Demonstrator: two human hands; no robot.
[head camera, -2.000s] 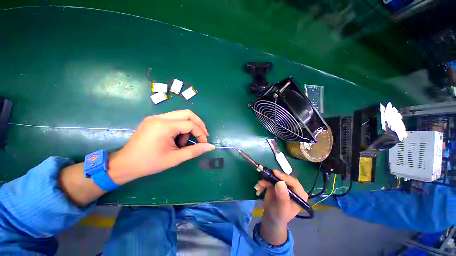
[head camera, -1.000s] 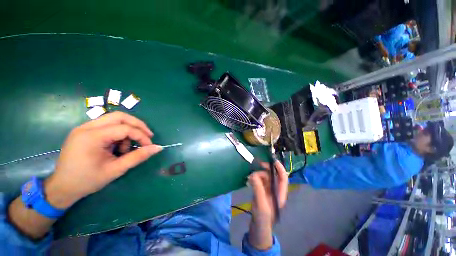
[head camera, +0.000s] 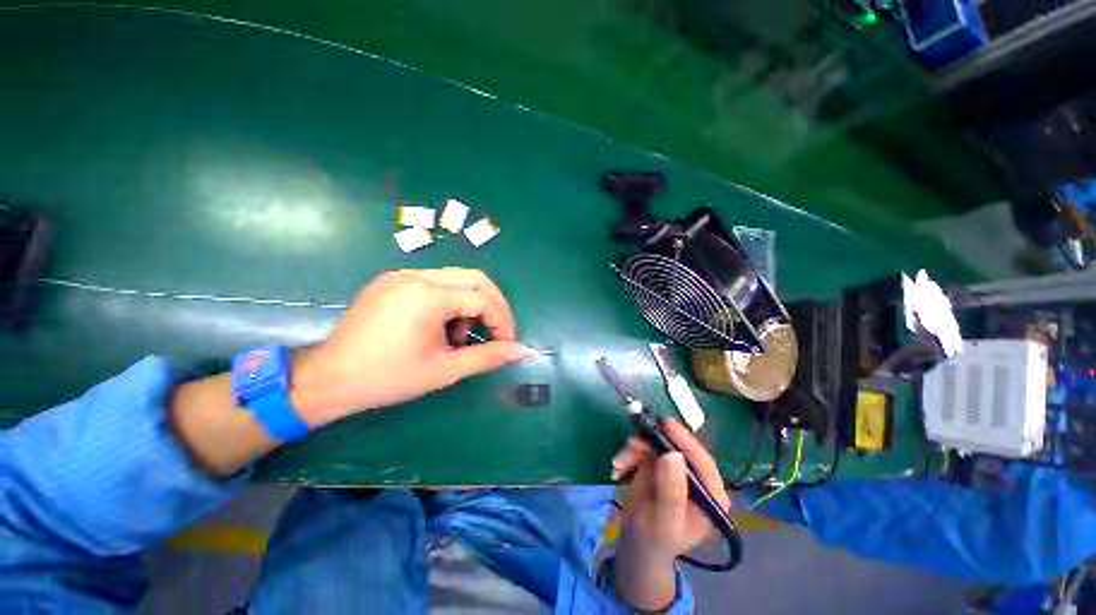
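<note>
My left hand (head camera: 415, 334) pinches the solder wire (head camera: 192, 296), which runs in from the left; a short end sticks out past the fingertips. My right hand (head camera: 668, 490) holds the black soldering iron (head camera: 665, 440) like a pen, its metal tip pointing up-left, apart from the wire end. A small dark square part (head camera: 532, 394) lies on the green mat just below my left fingertips. Several small white cells (head camera: 452, 216) with yellowish edges lie above my left hand.
The black fan (head camera: 703, 282) stands right of centre, with the round tip-cleaning tin (head camera: 769, 363) beside it. A slim tool with a white section (head camera: 683, 396) lies below. The black station (head camera: 829, 360) and white vented box (head camera: 988, 396) are at right. Another person's blue sleeve (head camera: 913, 529) shows lower right.
Since one second ago, the iron has moved from the tin back toward my left hand. The camera view has swung back left. My left hand still holds the solder wire.
</note>
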